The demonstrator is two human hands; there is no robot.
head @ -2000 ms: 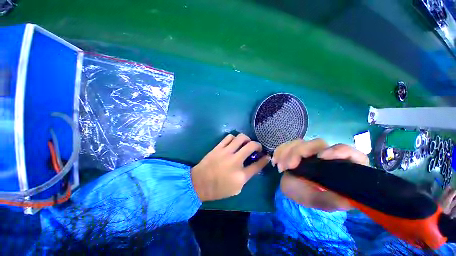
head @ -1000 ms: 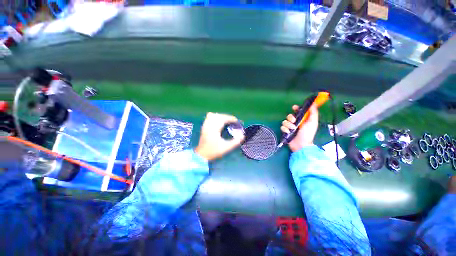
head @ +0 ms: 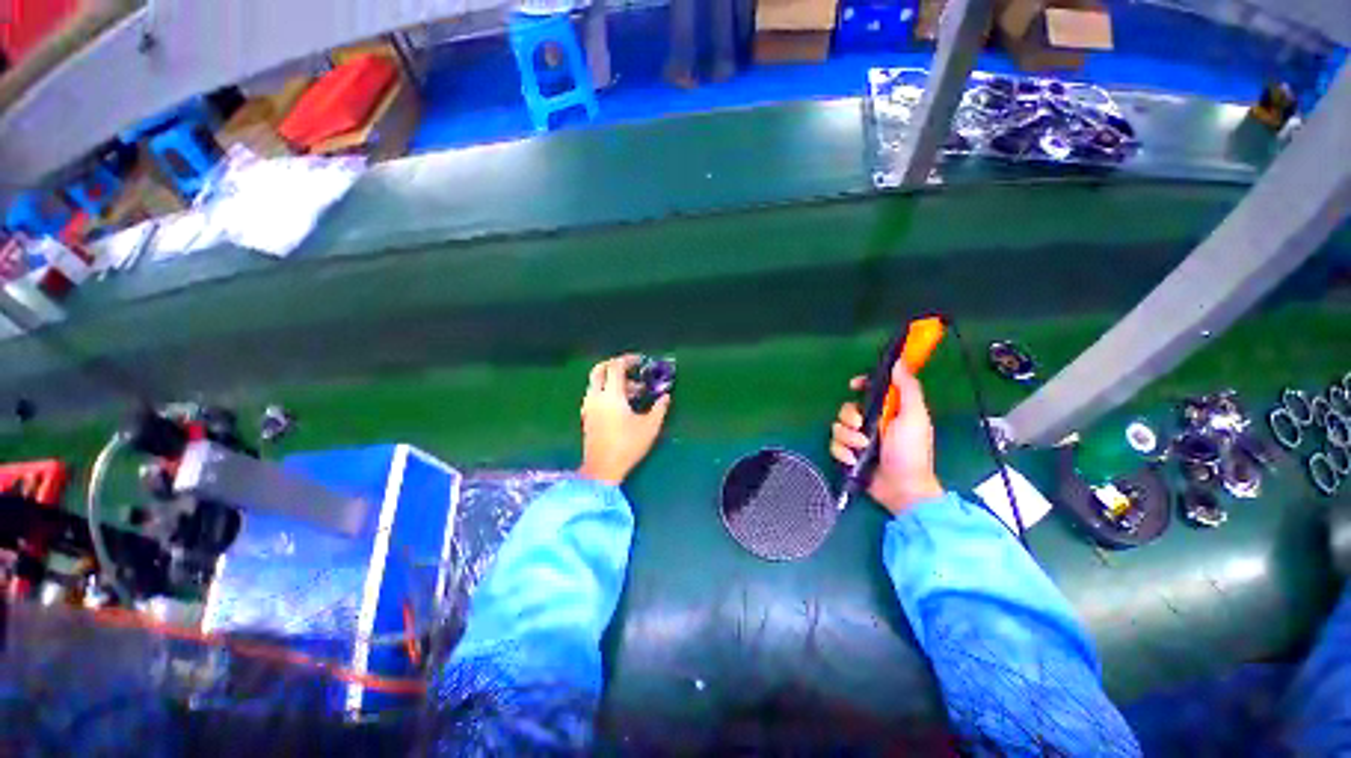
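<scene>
My left hand (head: 619, 427) holds a small dark round assembly (head: 649, 382) with shiny spots in its fingertips, over the green belt. My right hand (head: 895, 440) is closed around the orange and black electric screwdriver (head: 896, 382). The driver's thin bit points down towards the right rim of the screw dish, and its black cord runs from the orange end down past my right wrist. The round screw dish (head: 778, 505) lies on the bench between my forearms. Dark screws cover its upper left part, and its grey dotted floor shows elsewhere.
At left stand a blue box-shaped fixture (head: 299, 581) and a clear bag (head: 496, 518). At right are a grey post (head: 1171, 333), white paper (head: 1012, 501), a dark reel (head: 1111, 504), metal rings (head: 1311, 433) and a round part (head: 1012, 360) on the belt. A blue sleeve shows at far right.
The view has tilted up. My left hand has moved away from the driver, forward over the belt with the round assembly. My right hand has lifted the driver off it and holds it more upright.
</scene>
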